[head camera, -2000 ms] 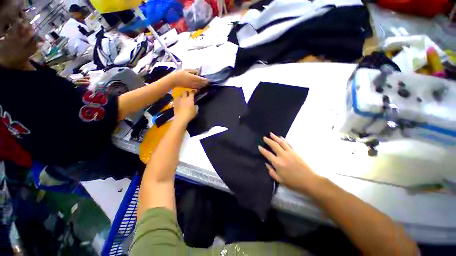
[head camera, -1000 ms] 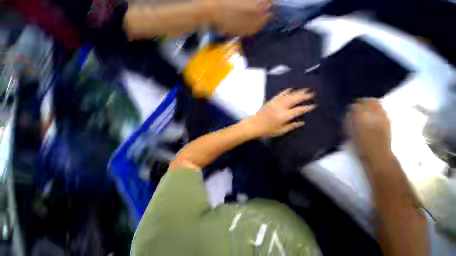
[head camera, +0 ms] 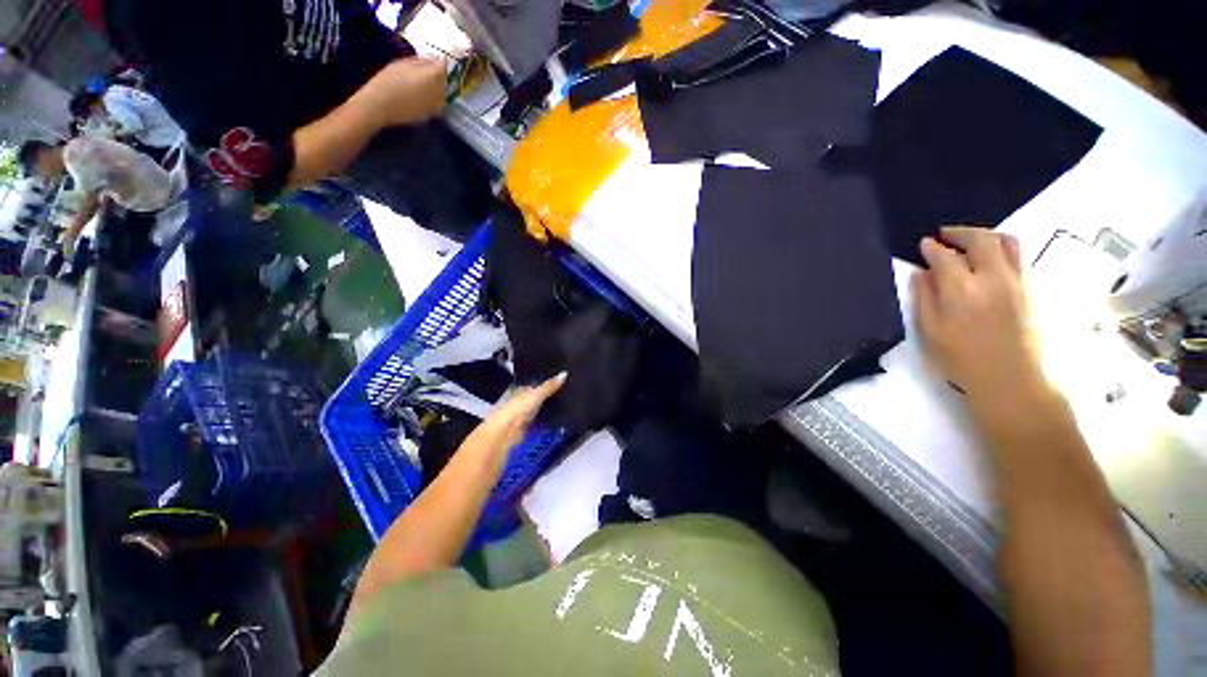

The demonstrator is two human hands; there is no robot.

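Three black cut panels lie on the white table: one near the front edge (head camera: 794,284), hanging slightly over it, one behind it (head camera: 768,99), and one at the right (head camera: 980,139). My right hand (head camera: 977,304) rests on the table with fingers curled at the near corner of the right panel; whether it pinches the cloth is hard to tell. My left hand (head camera: 519,407) is low over the blue crate (head camera: 347,430), its fingertips against black cloth (head camera: 582,344) that hangs at the crate. Its grip is hidden.
An orange-yellow plastic sheet (head camera: 569,165) covers the table's left end. Another person's hand (head camera: 408,90) is at the upper left. Part of the white sewing machine (head camera: 1171,265) stands at the right. Another blue crate (head camera: 245,423) is on the floor at left.
The view has swung down and left. My left hand has moved from the orange sheet, across the panels, down to the crate. The near panel lies squarer; my right hand has moved to the right panel's corner.
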